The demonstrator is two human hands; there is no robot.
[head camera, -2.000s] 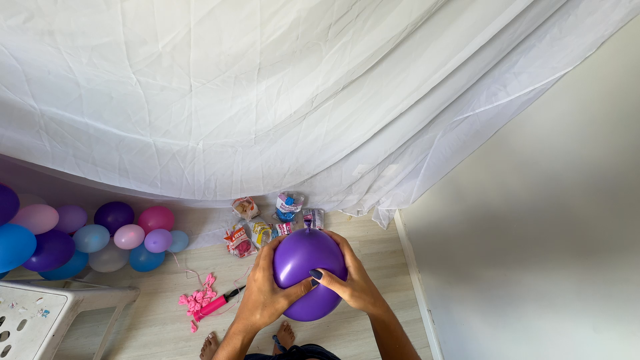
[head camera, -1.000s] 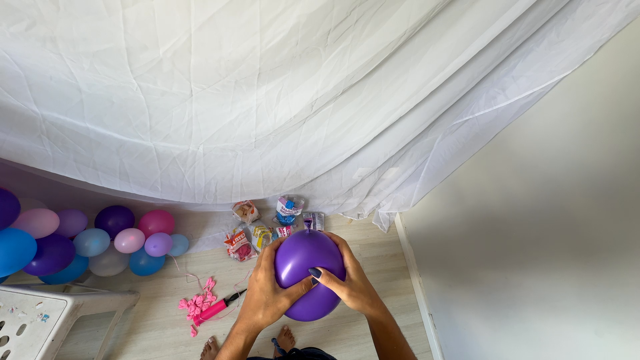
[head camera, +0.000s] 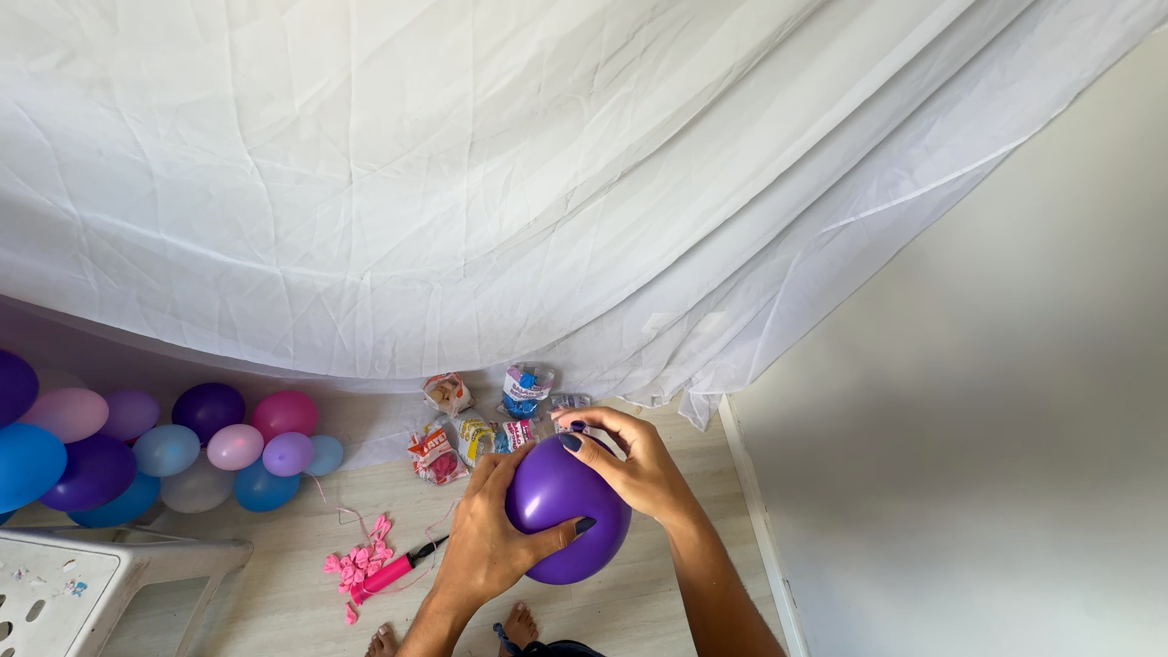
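Observation:
A blown-up purple balloon (head camera: 570,502) is held in front of me with its neck pointing away. My left hand (head camera: 502,529) grips its left side, the thumb lying across the front. At the balloon's top, my right hand (head camera: 630,461) pinches the neck between thumb and fingers. On the floor lie a pink hand pump (head camera: 383,578) with a black nozzle and a small heap of uninflated pink balloons (head camera: 360,558). Beyond the held balloon are several plastic bags of balloons (head camera: 526,392), some partly hidden by my hands.
A garland of inflated balloons (head camera: 208,415) runs along the left. In front hangs a white fabric curtain (head camera: 411,201) that reaches the floor. A white plastic stool (head camera: 59,584) stands at the lower left, and a pale wall (head camera: 985,411) fills the right. My feet show below.
My right hand has moved from the balloon's right side up to its neck. My left hand keeps its hold on the left side.

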